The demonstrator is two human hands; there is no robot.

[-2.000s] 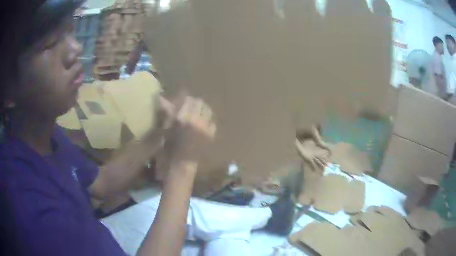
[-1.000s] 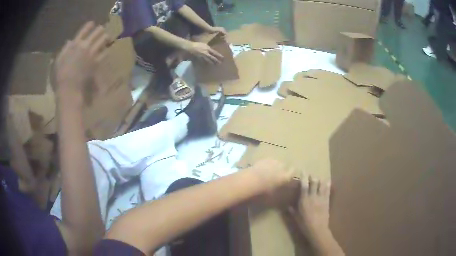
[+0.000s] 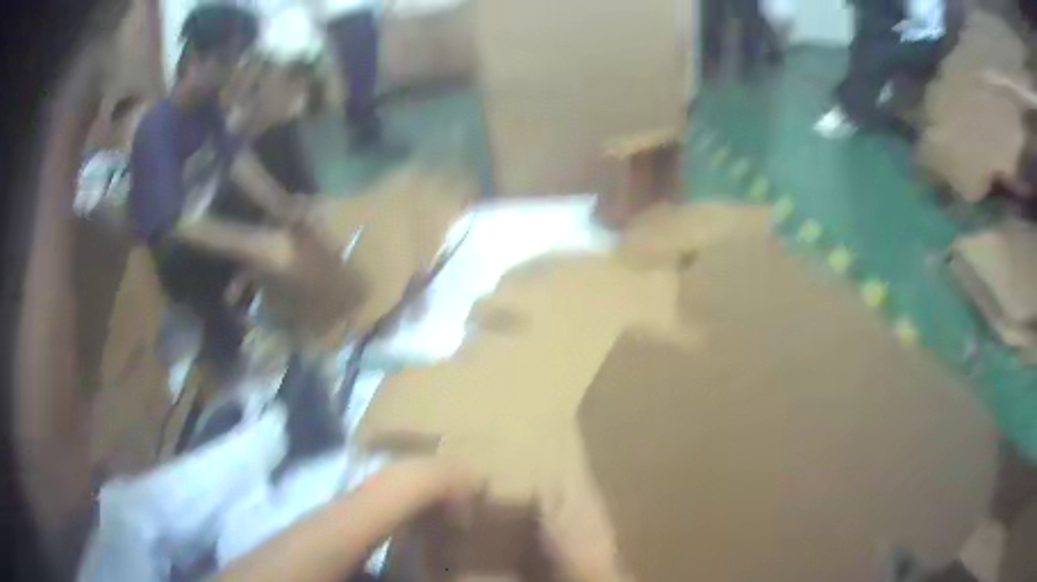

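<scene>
A small brown carton piece [image 3: 483,537], partly folded, stands at the bottom middle and is blurred. My left hand [image 3: 438,482] is at its upper left edge and seems to grip it. My right hand [image 3: 578,548] is at its right side, very blurred and cut off by the bottom edge; its fingers cannot be made out. Flat box blanks [image 3: 512,364] lie just beyond my hands. A larger, darker blank [image 3: 773,421] lies to the right, over part of them.
A small folded carton [image 3: 639,182] stands behind the blanks, before a large carton [image 3: 586,91]. A person in purple [image 3: 188,171] handles a brown box at the left. White sheeting [image 3: 512,239] lies beneath. Yellow-marked tape crosses the green floor [image 3: 751,125]. More cardboard [image 3: 978,114] is at the right.
The view has swung right and up and is blurred. My hands and the carton piece now appear lower and further left. The neighbour's raised hand has left the near left; a blurred arm-like shape shows there.
</scene>
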